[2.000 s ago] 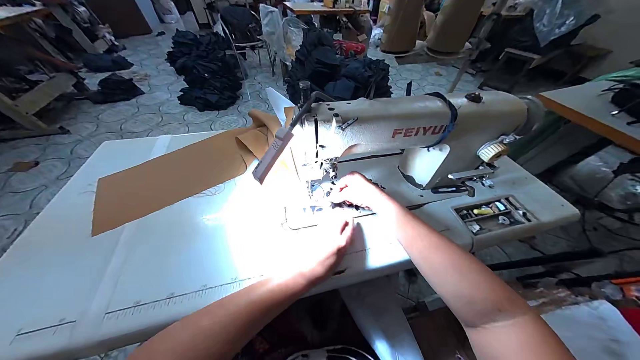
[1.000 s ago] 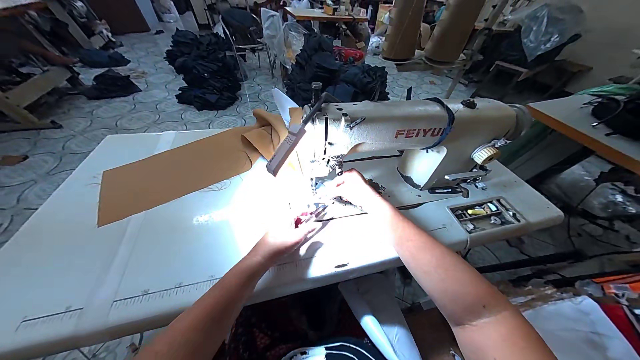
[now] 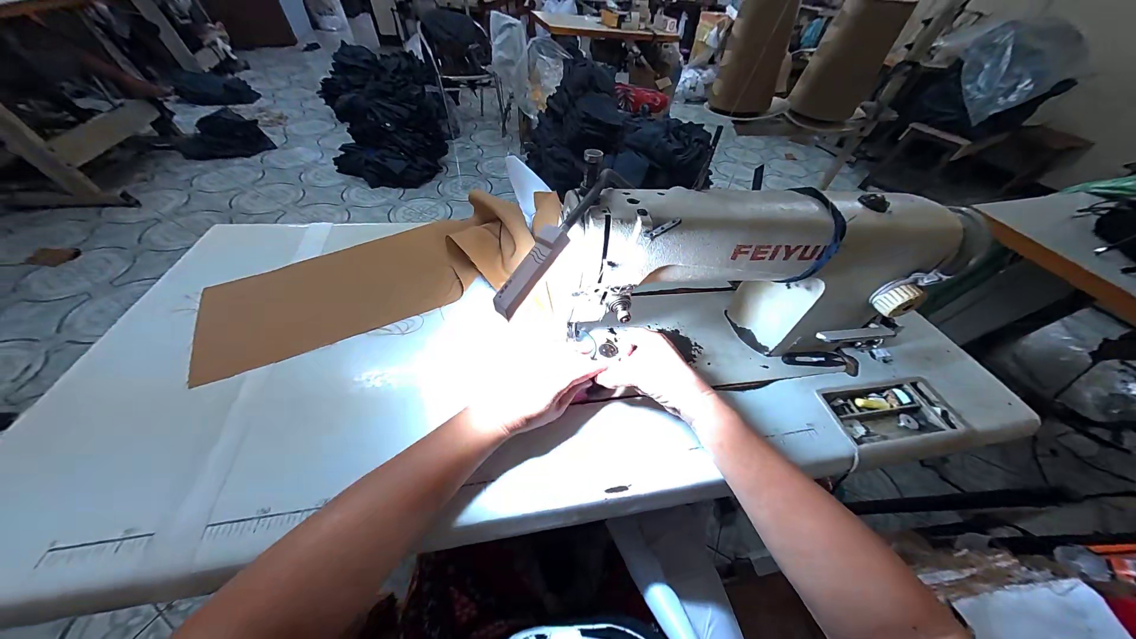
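An industrial sewing machine [image 3: 763, 235] marked Feiyue or similar stands on a white table [image 3: 293, 461]. My left hand [image 3: 532, 390] lies just in front of the needle area, its fingers near those of my right hand [image 3: 652, 368]. Between the fingertips is something small and dark, too washed out by glare to name. Right of the presser foot [image 3: 575, 330] my right fingers are bent beside a small round metal part [image 3: 608, 349]. A long brown fabric piece [image 3: 328, 302] lies flat to the left, bunched near the machine head. A lamp bar [image 3: 532, 271] hangs at the head.
A recessed tray [image 3: 892, 413] with small parts is set in the table's right side. Two large thread cones [image 3: 754, 53] stand beyond the machine. Piles of dark fabric [image 3: 382, 115] lie on the tiled floor. Another table [image 3: 1056, 240] is at the right.
My left hand has moved in from the left toward my right hand since a second ago. My right hand has stayed near the needle area.
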